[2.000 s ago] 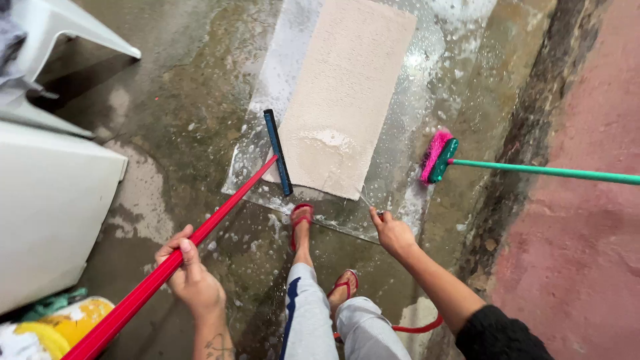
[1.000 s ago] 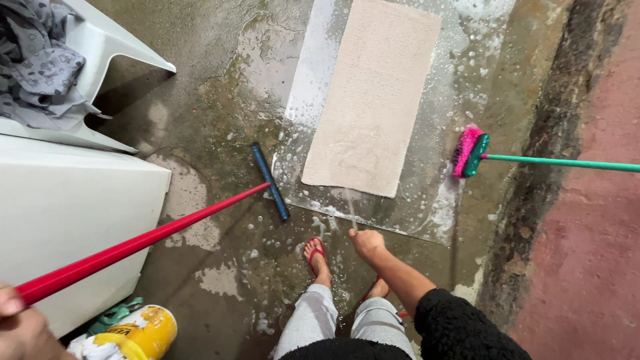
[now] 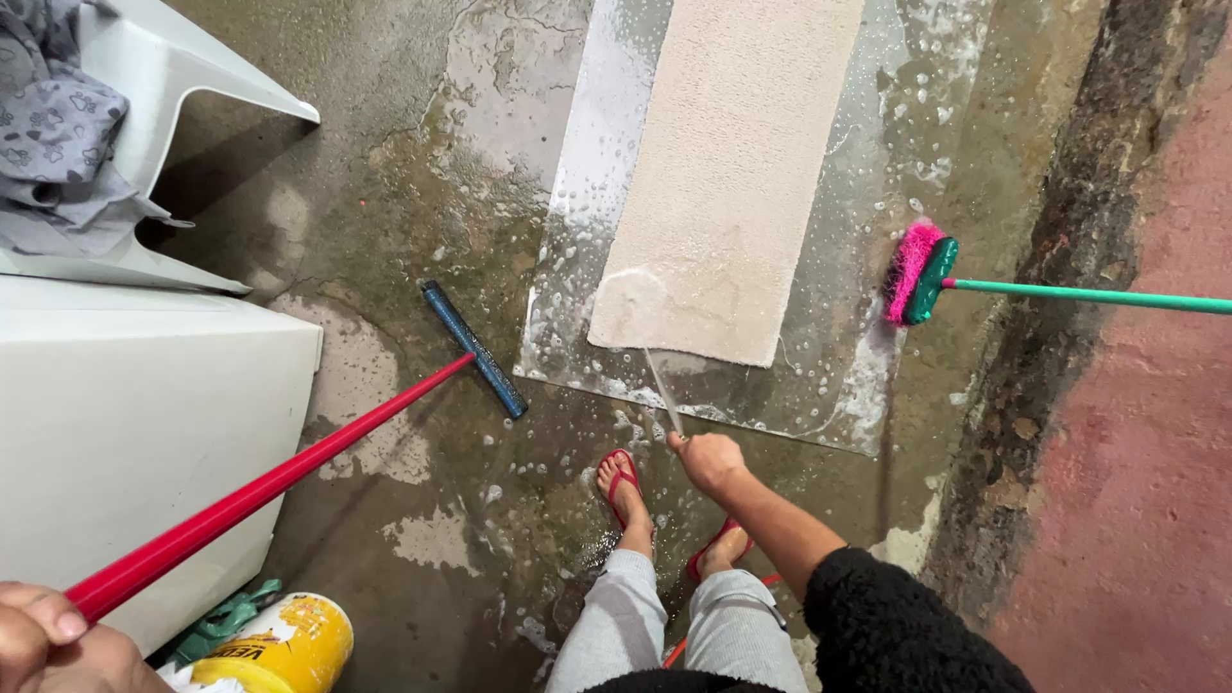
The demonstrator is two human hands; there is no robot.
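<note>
My left hand [image 3: 58,640], at the lower left corner, is closed around the red handle [image 3: 279,476] of a floor squeegee. Its blue blade head [image 3: 474,348] rests on wet concrete, left of a clear plastic sheet [image 3: 577,289]. A beige rug [image 3: 727,183] lies on that sheet, with foam around it. Below the rug's near edge is my right hand [image 3: 710,460], its fingers closed at the source of a water stream [image 3: 664,393] that hits the rug's near end. An orange-red hose [image 3: 676,653] shows between my legs; its end in my hand is hidden.
A broom with pink bristles [image 3: 911,272] and a green handle stands right of the sheet, by a pink wall [image 3: 1136,462]. At left are a white plastic chair [image 3: 217,67] bearing grey cloth [image 3: 63,130], a white appliance-like box [image 3: 144,433] and a yellow bucket [image 3: 308,640].
The squeegee head has moved left, off the rug's corner and away from the plastic sheet. My left hand has shifted toward the lower left, still on the handle.
</note>
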